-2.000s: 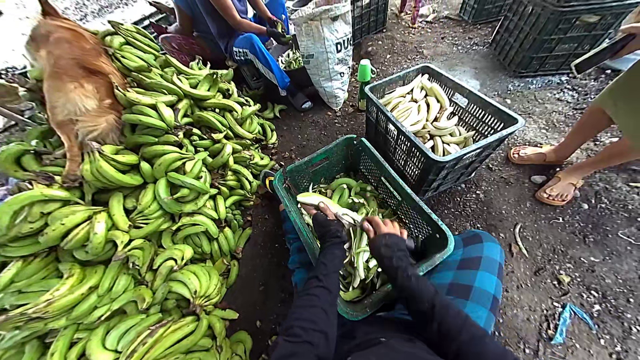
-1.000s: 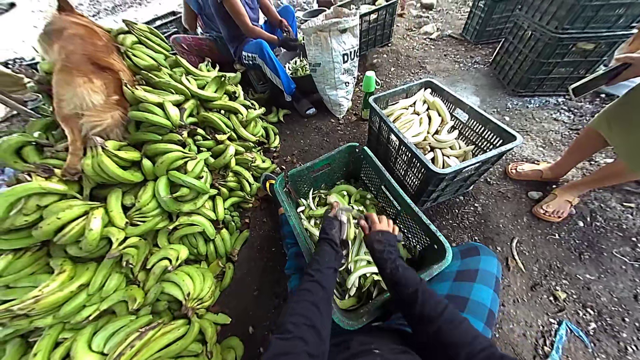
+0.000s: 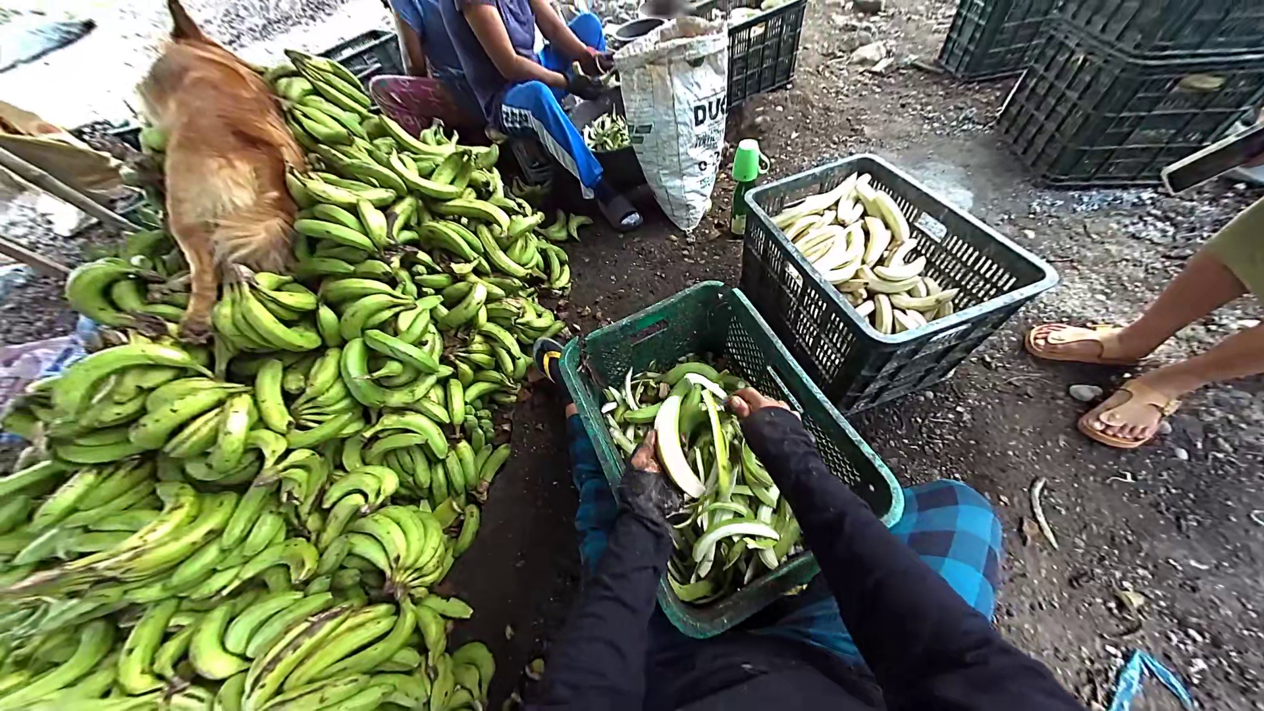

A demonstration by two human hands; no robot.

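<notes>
Over the green plastic crate (image 3: 632, 341) on my lap, my left hand (image 3: 649, 472) has its fingers against a partly peeled green plantain (image 3: 675, 449). My right hand (image 3: 758, 403) is just right of the plantain, fingers bent near a strip of green peel (image 3: 719, 444); whether it grips the strip or a tool is unclear. Loose peels (image 3: 736, 533) and several green fruits fill the crate beneath both hands. To the right, peeled plantains (image 3: 869, 252) lie in a black plastic crate (image 3: 894, 341).
A heap of green plantains (image 3: 395, 375) with a brown dog (image 3: 222, 158) on it lies left. Ahead are a seated person (image 3: 513, 59), a white woven sack (image 3: 676, 118) and a green bottle (image 3: 746, 183). Sandaled feet (image 3: 1126, 395) stand right, below stacked crates (image 3: 1126, 99).
Two seconds ago a pale peeled fruit lay across between my hands; now a plantain with green skin on it is by my left hand. My hands have moved apart since one second ago.
</notes>
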